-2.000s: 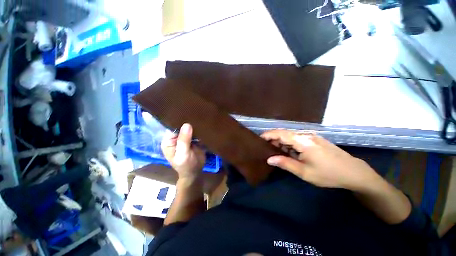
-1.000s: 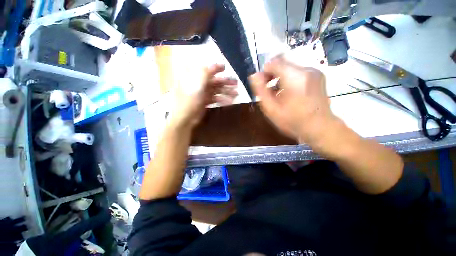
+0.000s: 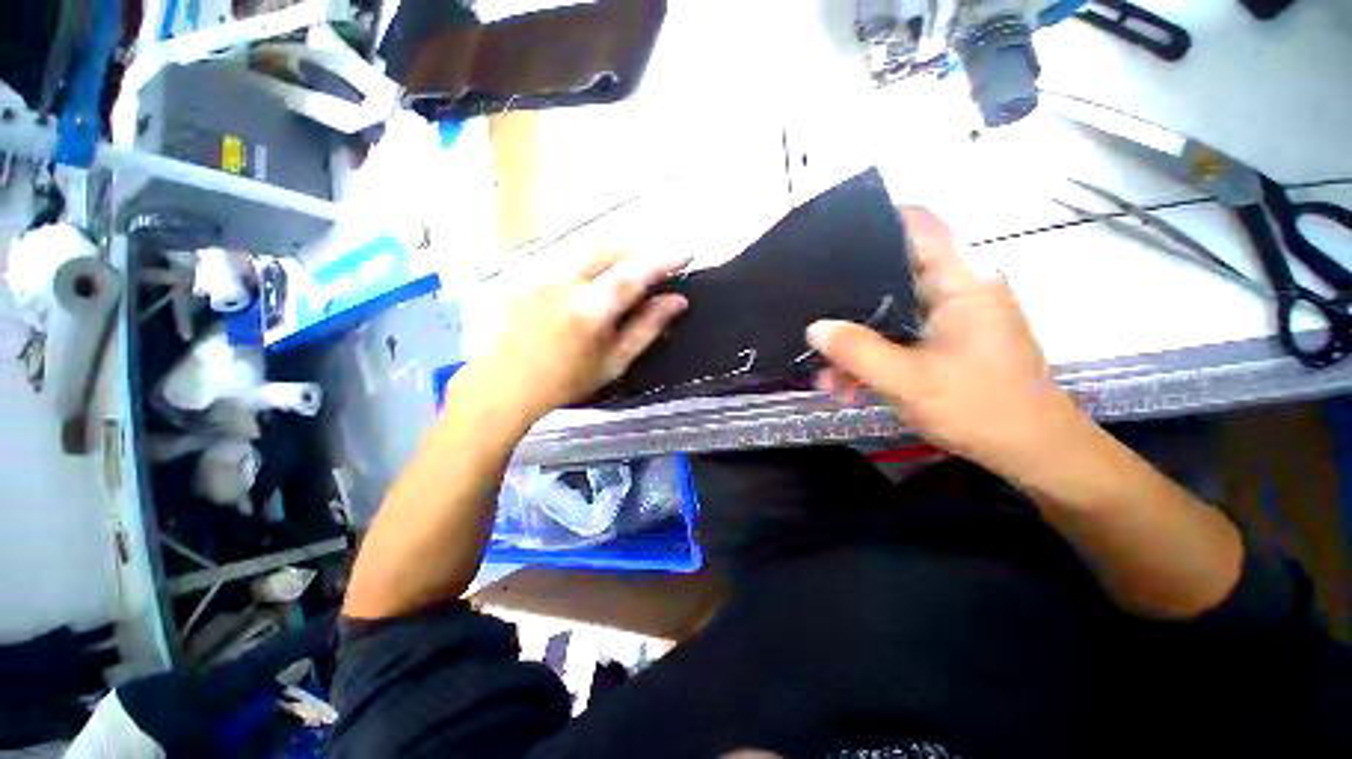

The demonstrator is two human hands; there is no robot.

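Observation:
A black strip point(image 3: 771, 289) lies on the white table's front part, with pale thread tails along its near edge. My right hand point(image 3: 956, 349) grips its right end, thumb on top and fingers behind. My left hand point(image 3: 571, 334) rests on its left end with fingers spread; whether it pinches the cloth is hidden. The brown strip seen before under this spot is not clearly visible. Tailor's shears point(image 3: 1238, 186) and slim silver tweezers or snips point(image 3: 1164, 230) lie at the right.
Folded brown fabric point(image 3: 534, 57) lies at the back left. The sewing machine's metal parts point(image 3: 996, 67) stand at the back. A ruler strip point(image 3: 1142, 389) runs along the front edge. Below are a blue basket point(image 3: 593, 558) with clear plastic and a shelf of rolls at left.
Both hands first held a brown strip, then reached to a black one. The black strip has come nearer and now lies across the front of the table between both hands.

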